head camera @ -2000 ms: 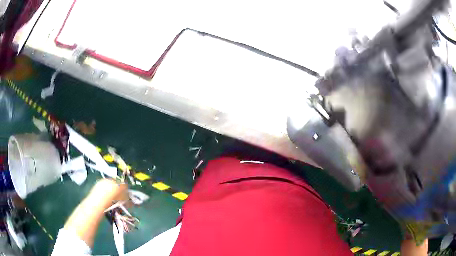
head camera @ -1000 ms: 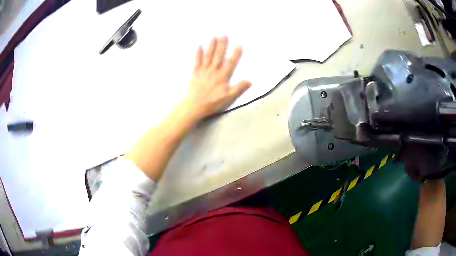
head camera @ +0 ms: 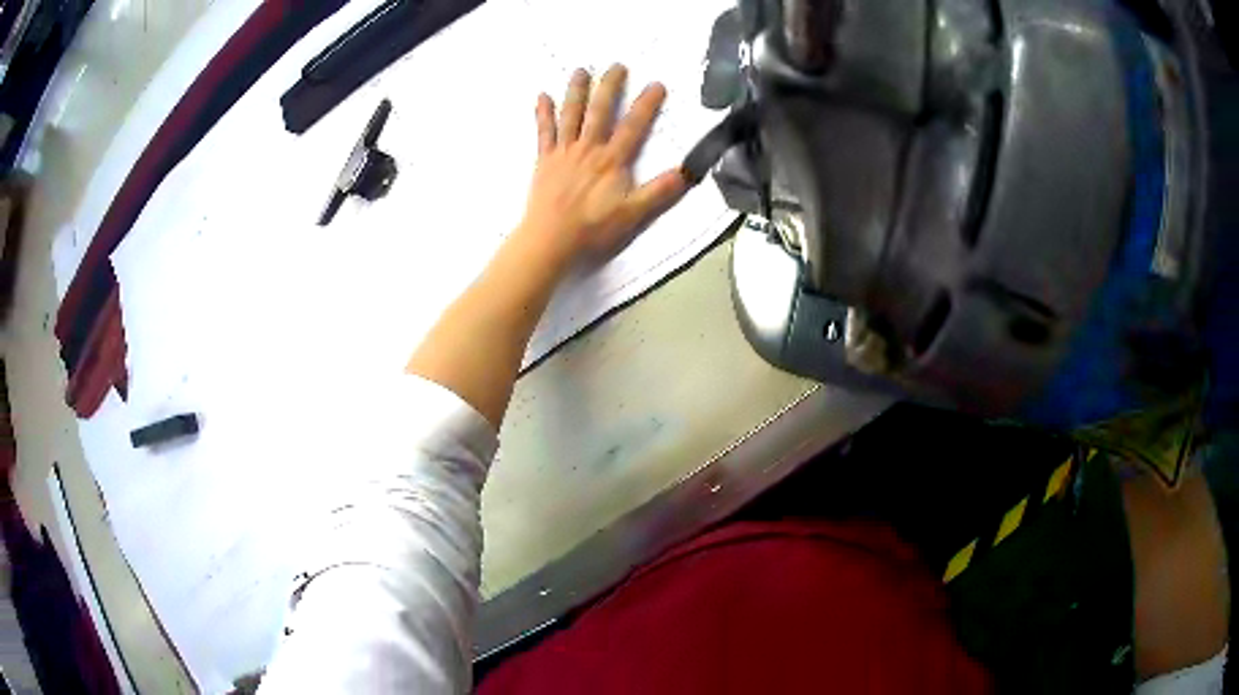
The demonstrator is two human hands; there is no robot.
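My left hand (head camera: pixel 594 190) lies flat with spread fingers on the white paper marker (head camera: pixel 285 299) that tops the fabric stack. Its thumb is at a dark metal finger of the electric cloth cutter (head camera: pixel 938 190). The cutter fills the upper right, and its rounded base plate (head camera: pixel 768 285) shows at the paper's edge, over the table. The blade is hidden. My right hand is hidden behind the motor body; only the forearm shows at the lower right. A clamp (head camera: pixel 364 168) and a small dark weight (head camera: pixel 165 430) lie on the paper.
A long dark bar (head camera: pixel 360 61) lies at the top of the paper. Dark red fabric (head camera: pixel 177 149) shows along the upper left. The metal table edge (head camera: pixel 679 489) runs in front of my red clothing. Yellow-black tape (head camera: pixel 1012 520) is on the floor.
The cutter has moved left and up to the paper's edge, near my left hand. My left hand was off the table two seconds ago and now stays flat on the paper.
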